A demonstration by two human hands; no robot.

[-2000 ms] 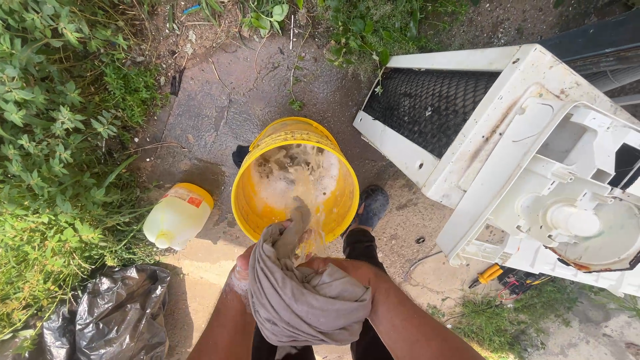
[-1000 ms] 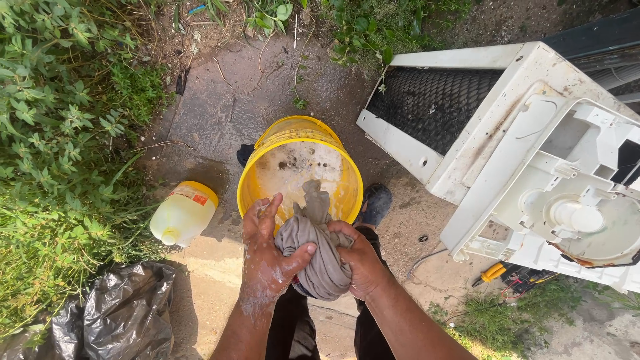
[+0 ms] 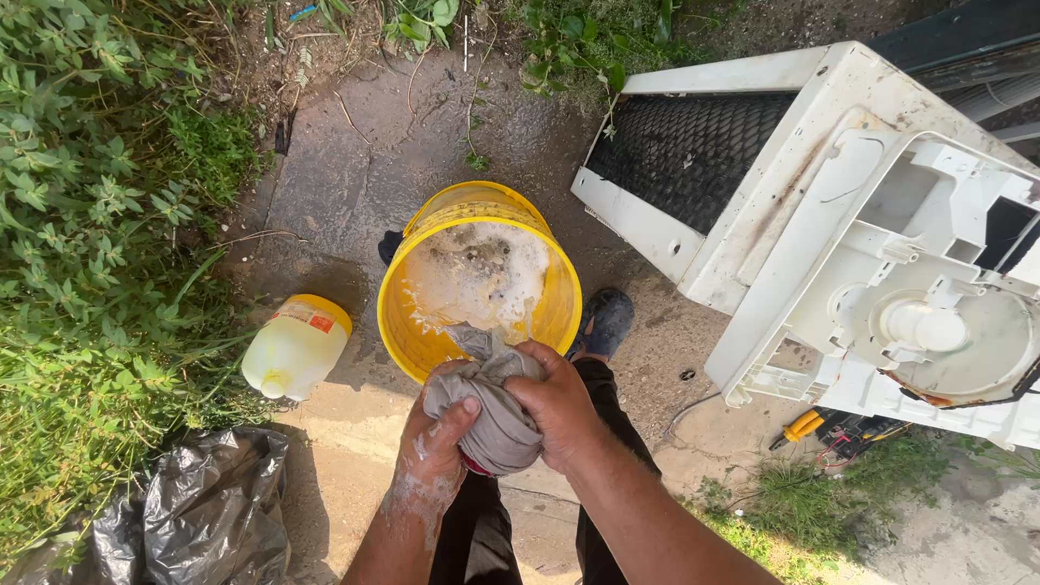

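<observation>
A wet grey cloth [image 3: 494,414], bunched into a ball, is squeezed between both hands just over the near rim of a yellow plastic bucket [image 3: 392,325]. My left hand [image 3: 435,435] grips its left side, with soap suds on the wrist and thumb. On the right side, my right hand [image 3: 561,398] has its fingers wrapped around the cloth. One end of the cloth sticks out toward the bucket. Foamy, murky water [image 3: 479,272] lies inside the bucket. A bit of dark red shows under the cloth.
A plastic jug of pale yellow liquid [image 3: 294,349] lies left of the bucket. A black plastic bag [image 3: 215,504] is at lower left, near green plants. At right stand a white metal housing with a black mesh panel [image 3: 691,154], a white plastic frame [image 3: 812,268] and yellow-handled pliers [image 3: 800,426].
The cloth hung loosely over both hands at first and is now gathered into a compact ball. My left hand, spread open beside it one second ago, has closed on it.
</observation>
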